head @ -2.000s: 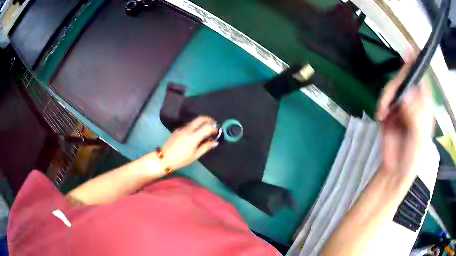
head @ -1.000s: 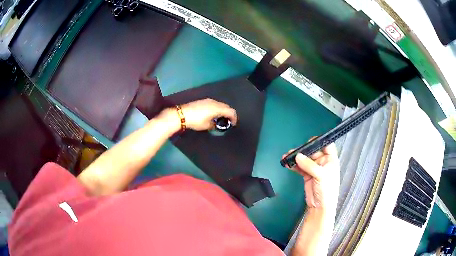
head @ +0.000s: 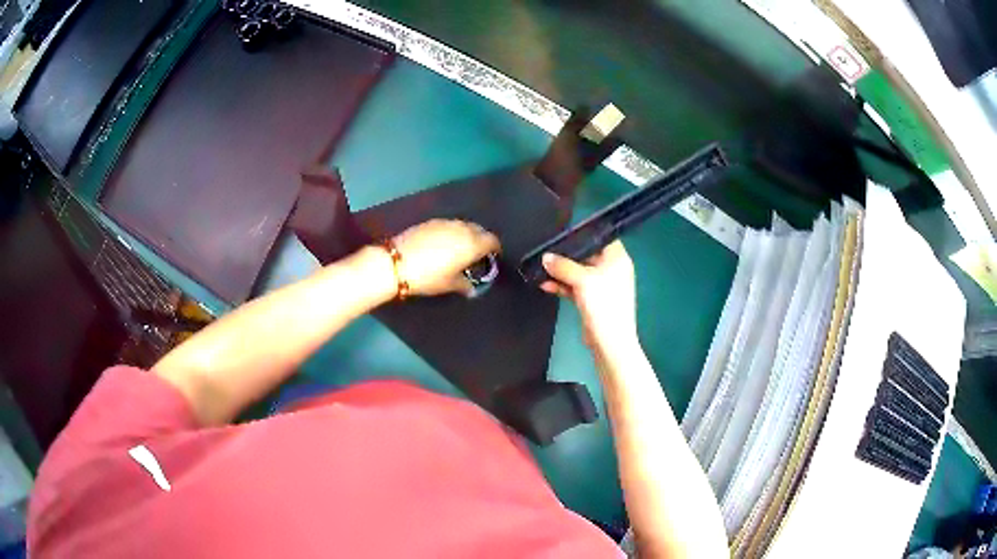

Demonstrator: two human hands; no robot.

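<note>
The assembly fixture (head: 459, 349) lies flat on the bench, its three arm ends raised, one with a pale tip. My left hand (head: 440, 258) is at its centre, fingers on a small ring (head: 481, 270). The hand and ring mostly hide the teal centre seat. My right hand (head: 596, 286) grips one end of a long black bar (head: 629, 213) between thumb and fingers. The bar slants up and away to the right above the fixture's right side, its near end close to the ring but apart from it.
A dark mat (head: 219, 164) lies left of the fixture, with several rings (head: 260, 20) at its far edge. A sheet stack (head: 765, 360) stands at the right, black bars (head: 905, 409) on its white top sheet. The sunken green belt (head: 645, 66) runs beyond the metal edge.
My right hand has brought the bar from over the sheet stack leftward to near the fixture centre. My left hand came to the centre with the ring and has stayed there over the last second.
</note>
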